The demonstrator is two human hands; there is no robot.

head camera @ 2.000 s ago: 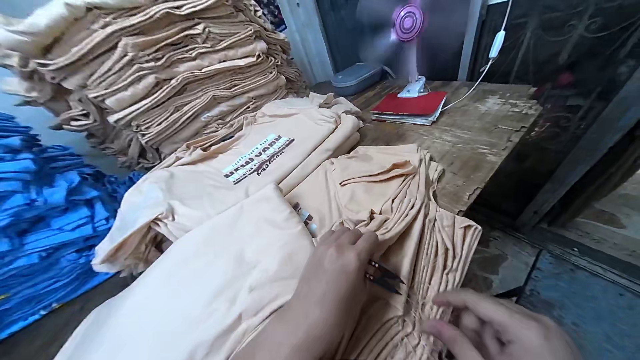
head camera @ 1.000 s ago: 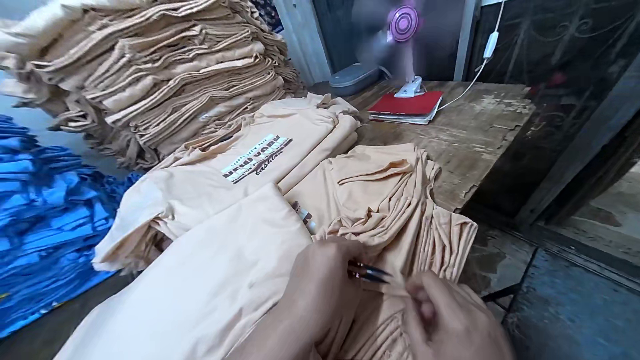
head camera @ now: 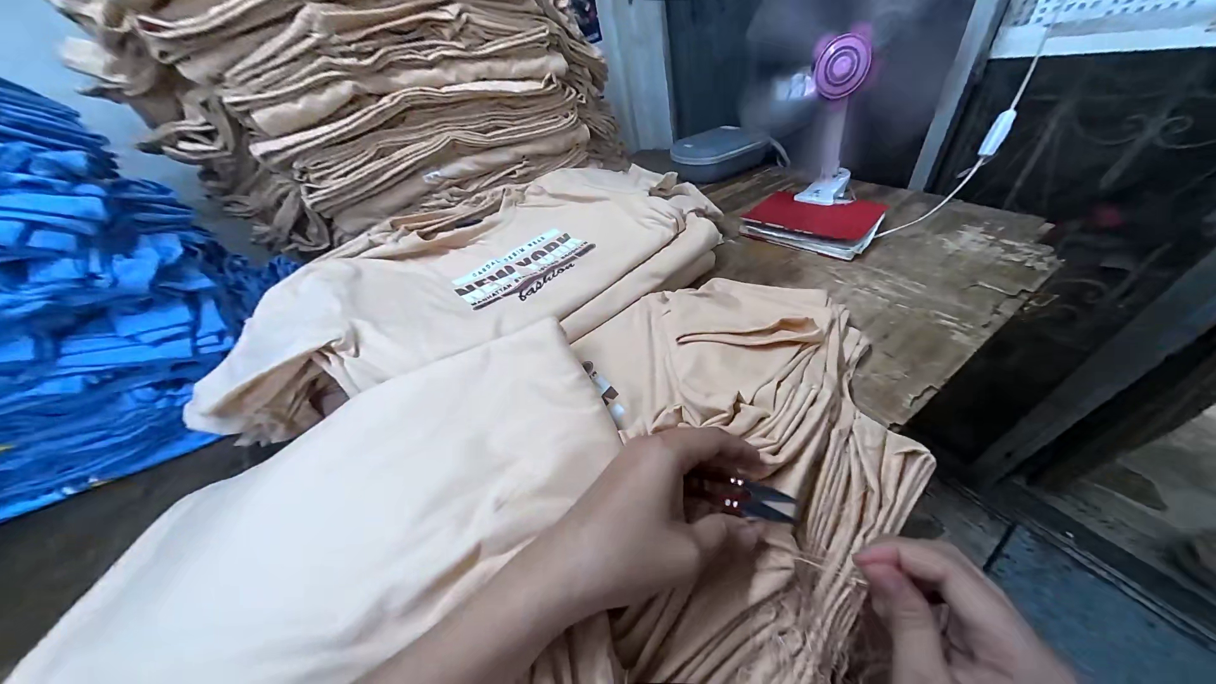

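Note:
My left hand (head camera: pixel 665 513) is closed around thread snips (head camera: pixel 755 499), whose dark blades point right over a bundle of peach knit T-shirts (head camera: pixel 750 370). To the right, the thumb and forefinger of my right hand (head camera: pixel 921 589) pinch a thin loose thread (head camera: pixel 817 560) at the frayed edges of the bundle. A smooth pale peach garment (head camera: pixel 399 494) lies under my left forearm. Behind it rests a folded peach T-shirt with a printed front (head camera: pixel 522 271).
A tall stack of peach garments (head camera: pixel 408 104) stands behind, with blue garments (head camera: pixel 95 285) at the left. On the wooden table (head camera: pixel 950 294) are a pink fan (head camera: pixel 841 71), a red-covered book (head camera: pixel 817 220) and a grey case (head camera: pixel 719 152). Its chipped edge lies at the right.
My right hand was close beside the snips a second ago and has moved away to the right. The snips remain in my left hand.

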